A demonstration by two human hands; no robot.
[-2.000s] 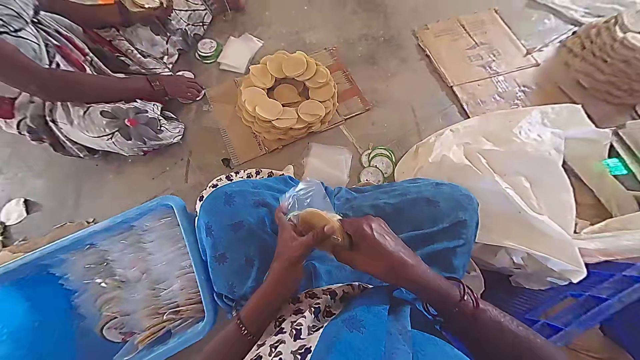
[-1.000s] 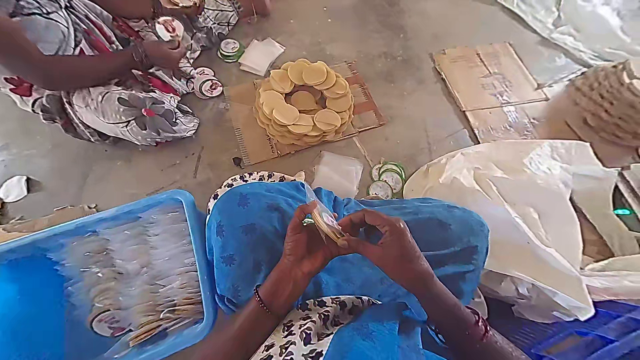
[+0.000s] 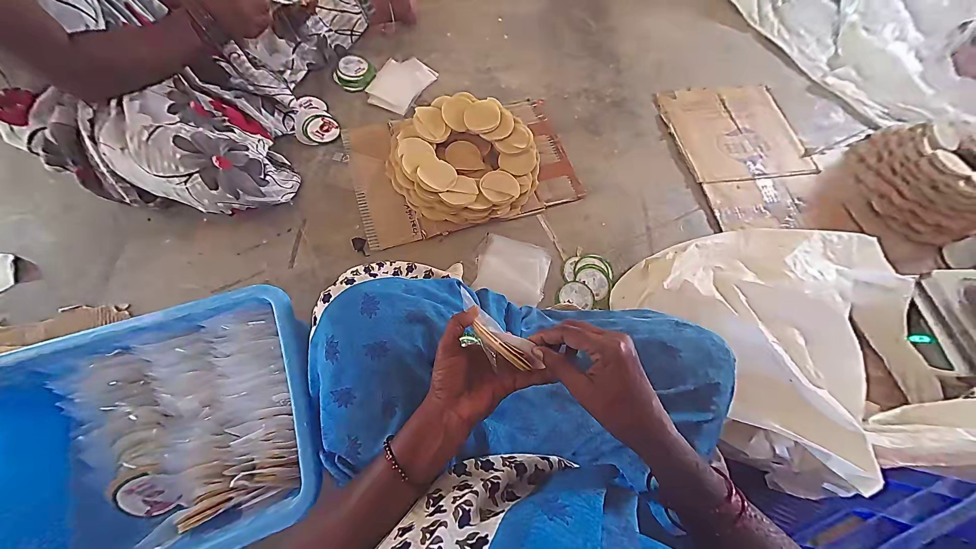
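Observation:
My left hand (image 3: 469, 366) holds a small stack of thin round tan discs in a clear plastic bag (image 3: 499, 343), tilted on edge above my lap. The fingers of my right hand (image 3: 602, 366) pinch the bag's right end. Just beyond my knees lie a pile of clear plastic bags (image 3: 512, 268) and several round green-edged labels (image 3: 591, 278). Farther off, a ring-shaped stack of tan discs (image 3: 499, 185) rests on flattened cardboard (image 3: 374, 164). To my left, a blue plastic tray (image 3: 301, 396) contains rows of filled clear bags (image 3: 191, 412).
Another person (image 3: 183, 145) in patterned cloth sits at the upper left, near round labels (image 3: 316, 126) and clear bags (image 3: 402, 84). On the right are a cream plastic sheet (image 3: 762, 335), a blue crate (image 3: 900, 511), flattened cardboard (image 3: 732, 145) and more stacked discs (image 3: 907, 183).
The bag and discs have gone from lying flatter to tilted on edge in my left hand, and my right fingers have moved to the bag's end. The other person's hands have moved.

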